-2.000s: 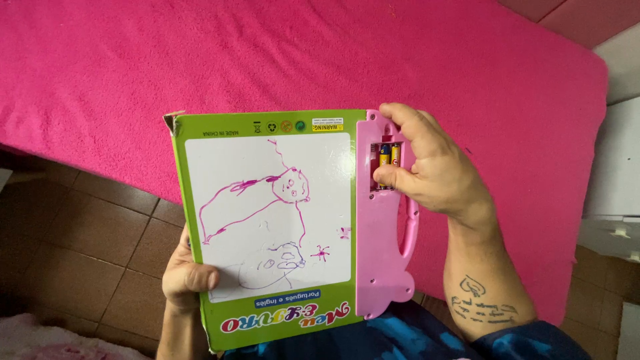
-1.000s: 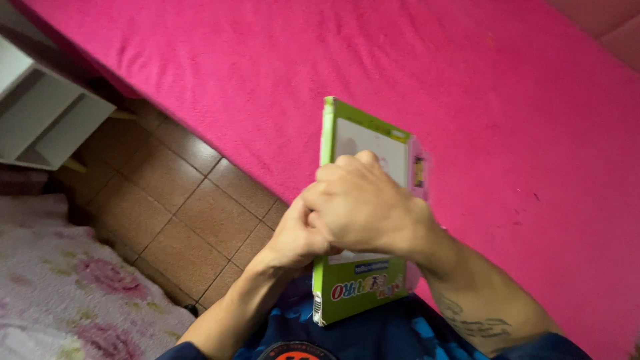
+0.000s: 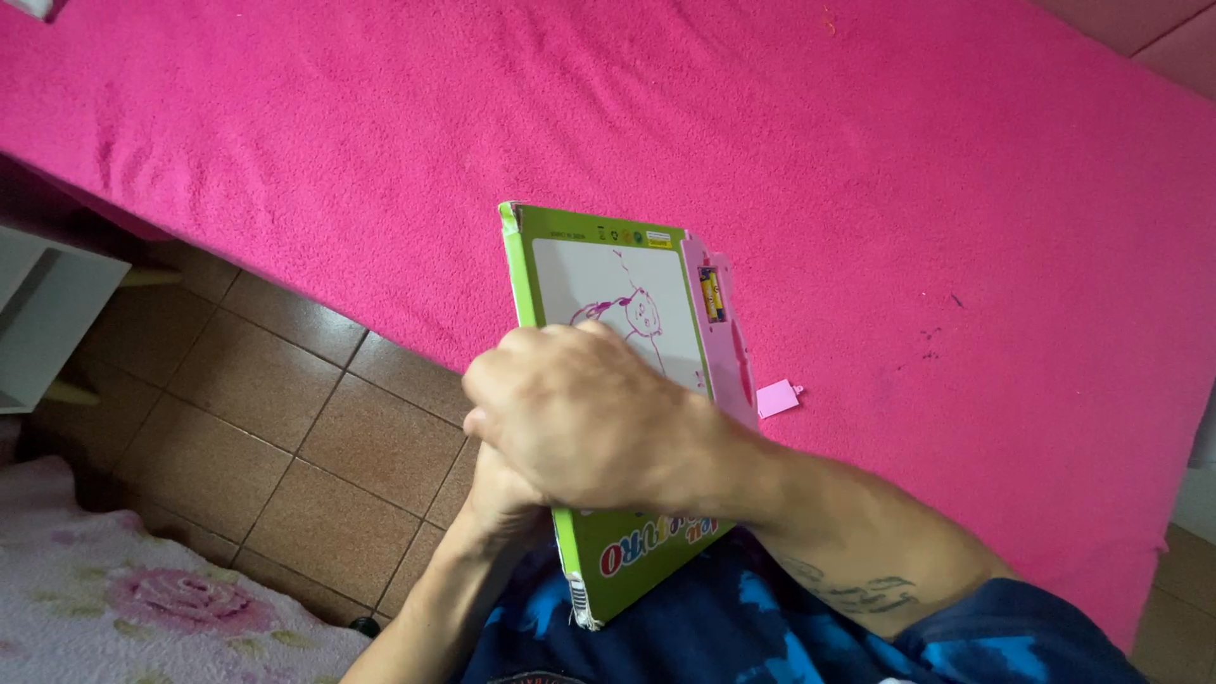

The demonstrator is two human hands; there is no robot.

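Observation:
A children's sound book with a green-edged board cover [image 3: 608, 594] stands tilted near my body. Purple marker drawings cover its white panel. Along its right side runs a pink plastic handle unit [image 3: 727, 366], where batteries [image 3: 711, 294] show in an uncovered compartment. My right hand [image 3: 579, 408] reaches across the front of the book, its fingers bent at the left edge. Below and behind it, my left hand [image 3: 508, 489] is mostly hidden at that same edge; whether it grips the book cannot be made out. A small pink battery cover [image 3: 780, 399] lies on the pink blanket just right of the book.
The pink blanket [image 3: 902, 237] spreads over a bed-like surface, with tiled floor [image 3: 275, 418] beyond its left edge. A white piece of furniture [image 3: 66, 313] stands at the left. A floral blanket [image 3: 180, 608] occupies the lower left corner.
My right hand has moved from the pink battery unit to the book's left edge, beside my left hand. The book has turned from facing the camera to a steeper tilt.

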